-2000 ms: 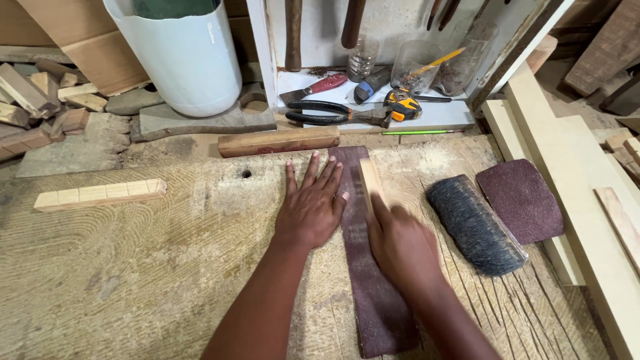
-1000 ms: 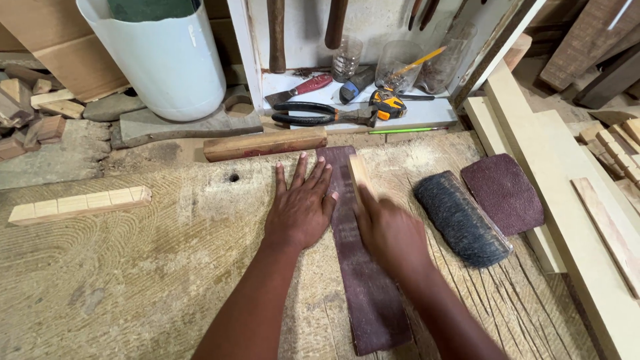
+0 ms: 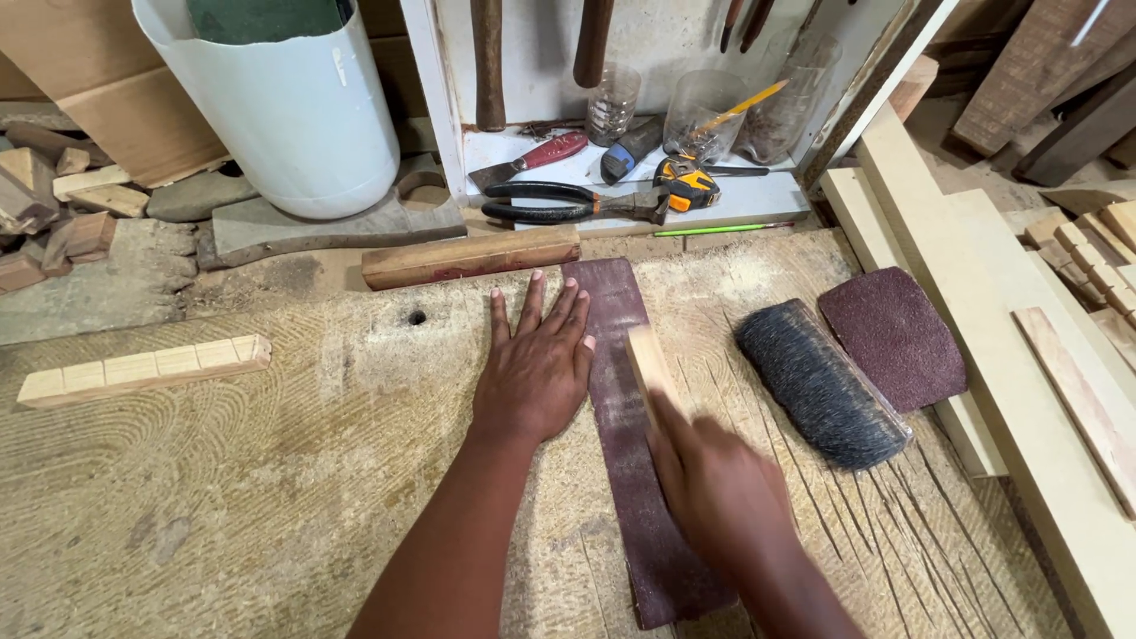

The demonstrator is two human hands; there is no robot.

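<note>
A long strip of dark red sandpaper [image 3: 621,426] lies on the wooden workbench [image 3: 266,497]. My left hand [image 3: 535,377] rests flat, fingers spread, at the strip's left edge near its far end. Blurred by motion, my right hand [image 3: 723,479] grips a small pale wooden stick [image 3: 650,359] against the strip's right side; the near end of the stick is hidden under my fingers. To the right, a dark-bristled brush [image 3: 821,386] touches a curled square of sandpaper [image 3: 895,337]. Another pale stick with lines across it [image 3: 146,368] lies at the left.
A brown wood block [image 3: 470,257] lies at the bench's far edge. Behind it are end-cutting pliers [image 3: 577,204], a tape measure [image 3: 686,185], a red-handled scraper [image 3: 532,160] and a white bucket [image 3: 284,115]. Pale boards [image 3: 994,337] lie along the right side.
My right hand still holds the pale stick on the sandpaper strip and is blurred in every frame. My left hand stays flat in the same place beside the strip.
</note>
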